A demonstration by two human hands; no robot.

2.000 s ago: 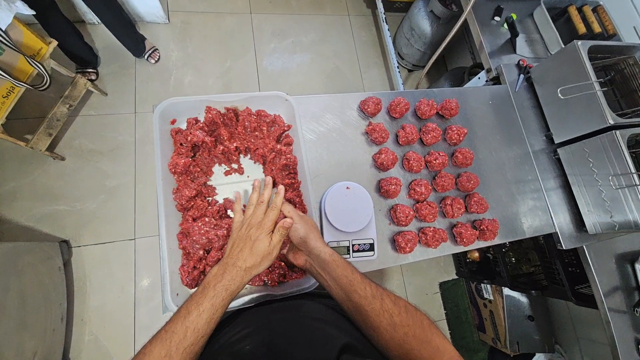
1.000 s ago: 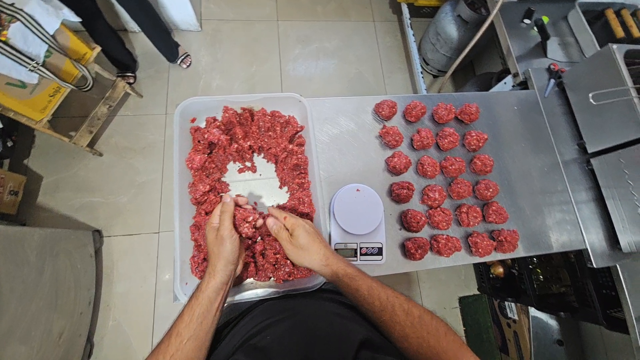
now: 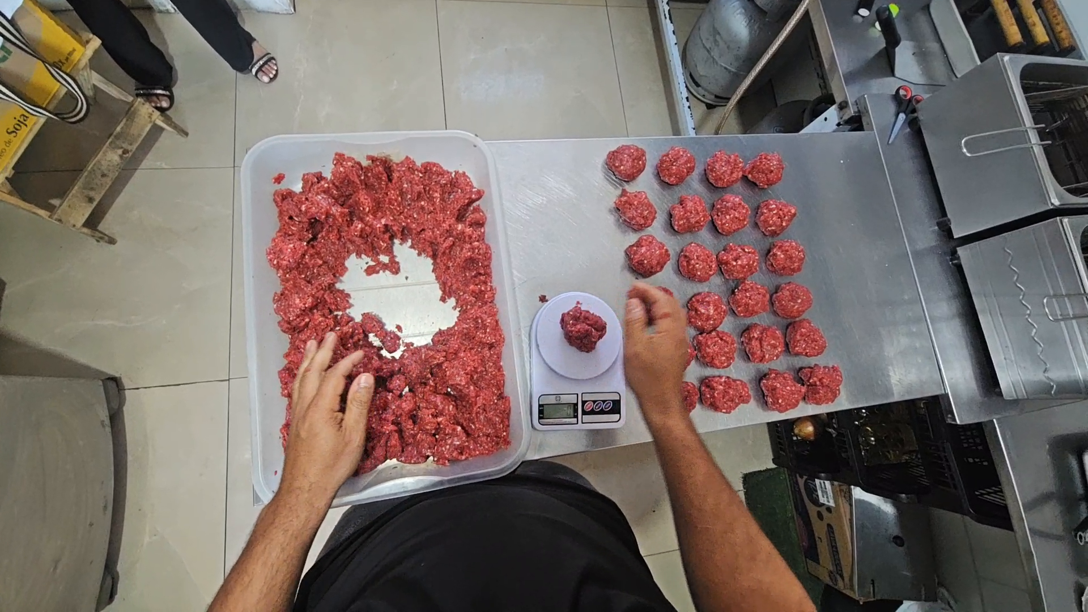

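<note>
A clear plastic tub (image 3: 257,255) holds ground red meat (image 3: 459,374) spread in a ring around a bare patch. My left hand (image 3: 330,406) rests over the meat at the tub's lower left, fingers apart, holding nothing. On the white digital kitchen scale (image 3: 578,415) lies a rough lump of ground meat (image 3: 583,328). My right hand (image 3: 659,348) is just right of the scale, fingers apart and slightly curled, with nothing seen in it; it partly covers the nearest meatballs. Rows of ground meatballs (image 3: 738,261) sit on the steel table (image 3: 858,340).
Deep fryers (image 3: 977,153) and red-handled scissors (image 3: 903,110) are at the right, and a gas cylinder (image 3: 731,47) stands behind the table. Black crates (image 3: 901,459) sit below its right end. A person's feet (image 3: 263,66) show at the upper left, near a wooden stool (image 3: 110,166).
Both hands were together over the tub, with meat between them one second ago. Now they are apart, my right hand has moved right past the scale, and a meat lump lies on the formerly bare scale.
</note>
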